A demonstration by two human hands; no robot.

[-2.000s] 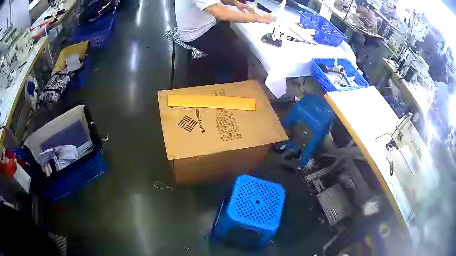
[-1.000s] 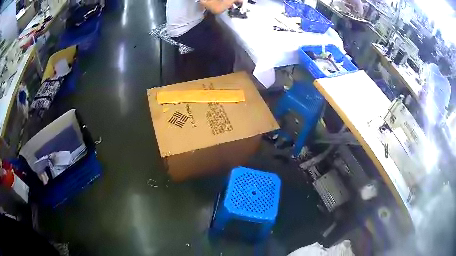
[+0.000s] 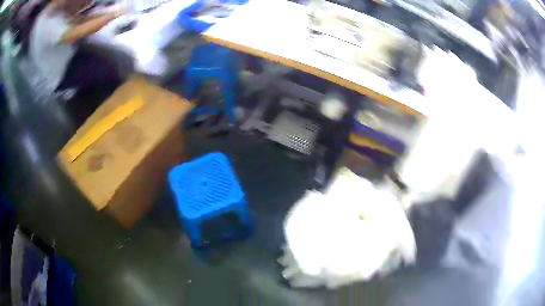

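Note:
Neither of my hands is in view. Nearest in front of me, a bright blue plastic stool (image 3: 206, 184) with a perforated top stands upright on the dark green floor. A large brown cardboard carton (image 3: 131, 134) with a yellow tape strip stands to its left. A large crumpled white cloth bundle (image 3: 349, 230) lies on the floor to the right of the stool. The picture is blurred.
A sewing table (image 3: 269, 42) with a brown edge runs across the top, with a grey treadle (image 3: 294, 132) beneath. A second blue stool (image 3: 212, 75) stands behind the carton. A seated person (image 3: 51, 42) works at upper left. A blue crate (image 3: 60, 281) is cut off at lower left.
The view has swung to the right. The carton and stool now show further left, and the white bundle, only an edge a second ago, is now in full view.

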